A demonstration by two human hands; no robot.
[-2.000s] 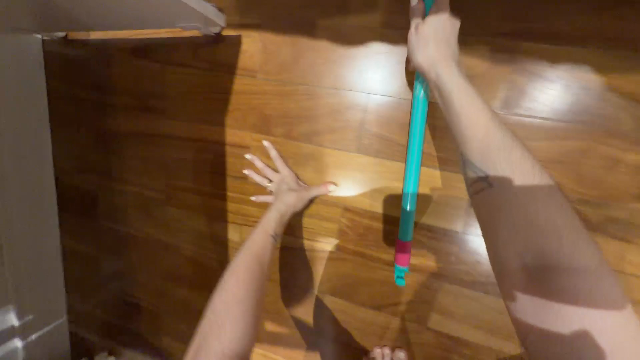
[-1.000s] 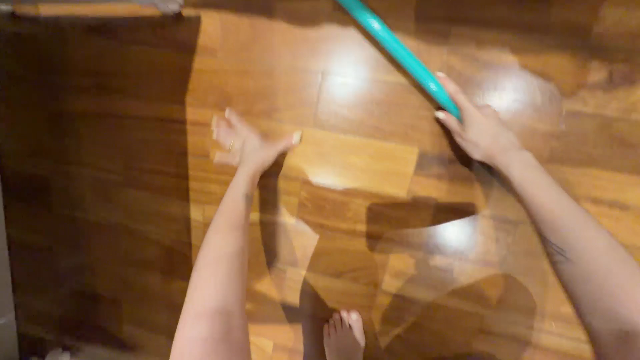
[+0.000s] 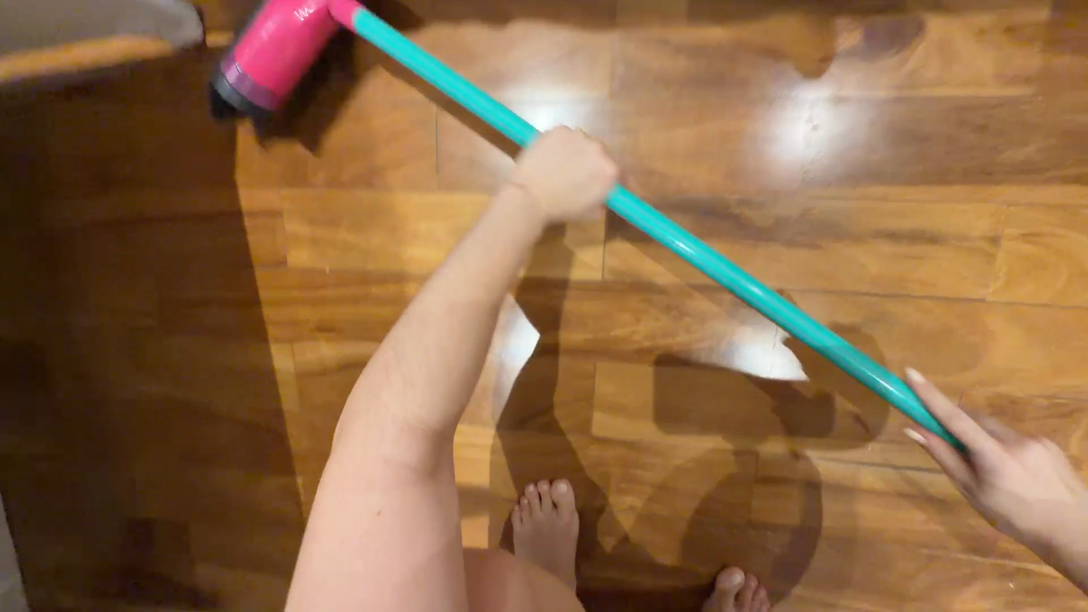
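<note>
A broom with a pink head [image 3: 285, 51] and a long teal handle [image 3: 722, 268] slants from the upper left down to the lower right. My left hand [image 3: 568, 172] is closed around the middle of the handle. My right hand [image 3: 1007, 463] holds the handle's lower right end, with thumb and fingers around it. The dark bristles at the head's lower tip hang over or touch the wooden floor; which of the two cannot be told.
Glossy wooden floorboards [image 3: 425, 229] spread below me, with shadows and bright reflections. A pale object's edge [image 3: 110, 30] is at the upper left. My bare feet [image 3: 546, 527] stand at the bottom.
My left hand, open and off the handle in both earlier frames, now grips it. The handle has turned from nearly upright in the view to a slant, and the pink head has come into view.
</note>
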